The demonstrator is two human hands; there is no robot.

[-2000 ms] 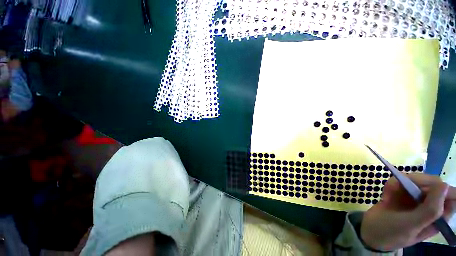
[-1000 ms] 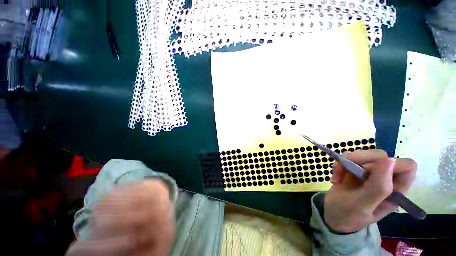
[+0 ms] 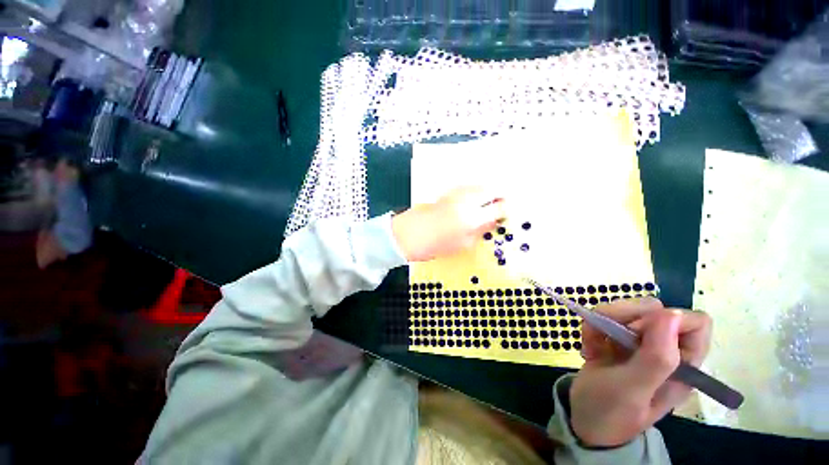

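Note:
The pale yellow sheet (image 3: 545, 163), glaring white in its upper part, lies in front of me. Close rows of black round pieces (image 3: 482, 318) run along its near edge. A loose cluster of black round pieces (image 3: 499, 254) lies near its middle. My left hand (image 3: 450, 222) rests on or just over the sheet with its fingertips at the cluster; whether it holds a piece cannot be told. My right hand (image 3: 636, 368) holds silver tweezers (image 3: 614, 329), tips just above the rows, right of the cluster.
White perforated strips (image 3: 341, 145) fan out at left and more lie behind the sheet. A second pale sheet (image 3: 754, 227) is at right. A thin dark tool (image 3: 283, 118) lies at left. A clear tray (image 3: 473, 27) is at the back. A person's sleeve (image 3: 68, 213) shows at far left.
My left hand has come from near my body onto the sheet beside the cluster. My right hand still holds the tweezers near the rows. The view has shifted, showing more of the bench's back.

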